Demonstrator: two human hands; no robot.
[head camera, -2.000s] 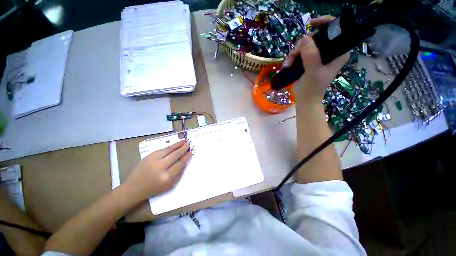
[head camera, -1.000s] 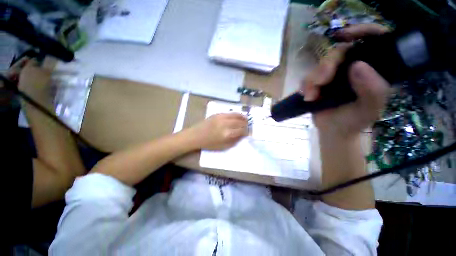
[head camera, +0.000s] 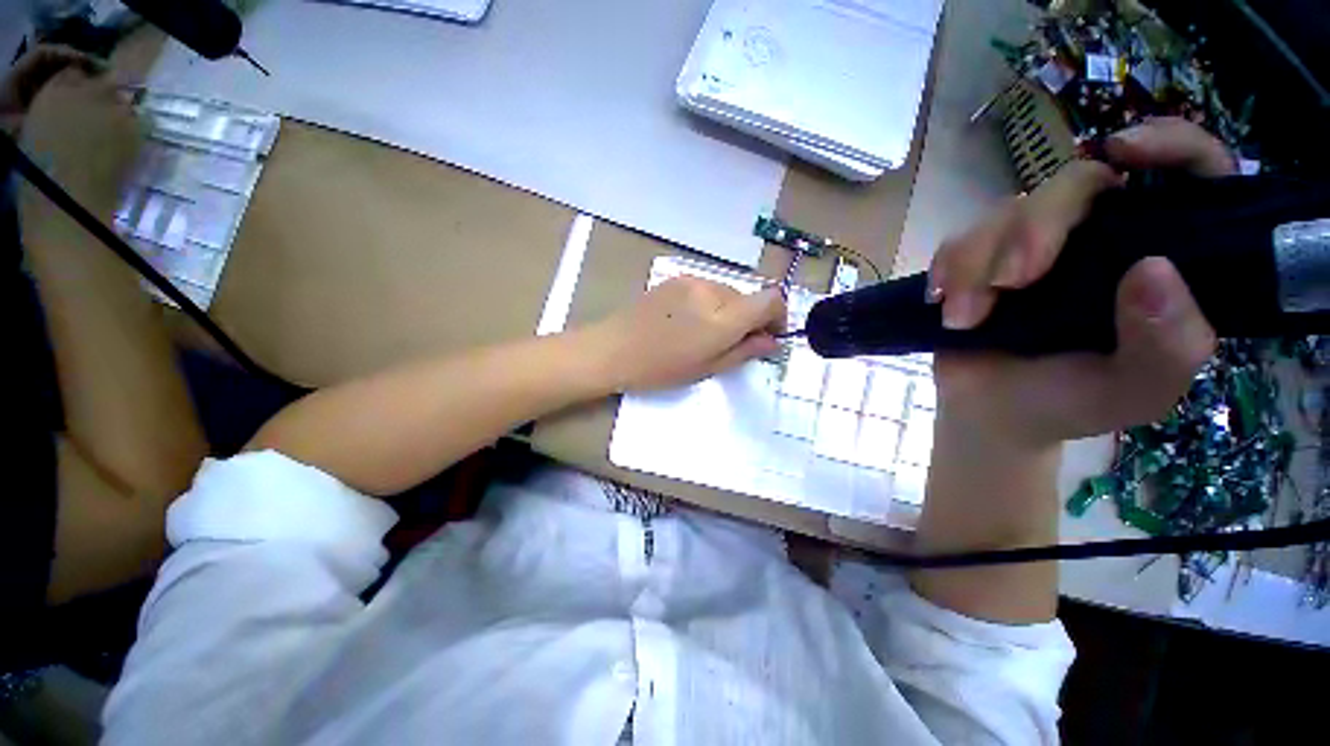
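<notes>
A white plastic housing (head camera: 715, 430) lies open in front of me, its ribbed inside showing on the right. A green circuit board (head camera: 789, 233) sits at its far edge, with thin wires running into the housing. My left hand (head camera: 710, 330) rests on the housing with its fingertips pinched near the wires; what they pinch is too small to tell. My right hand (head camera: 1072, 292) holds a black electric screwdriver (head camera: 1006, 299) nearly level. Its thin bit points left and meets my left fingertips.
A stack of white housings (head camera: 817, 66) stands beyond. A basket of parts (head camera: 1030, 143) is at the upper right, a pile of green boards (head camera: 1203, 437) at right. At left, a neighbour's arm (head camera: 88, 277), screwdriver (head camera: 197, 22) and housing (head camera: 197, 190) show. A black cord crosses the lower right.
The view has swung left. My right hand has brought the screwdriver from the orange dish over to the housing, its bit now at my left fingertips. My left hand stays on the housing.
</notes>
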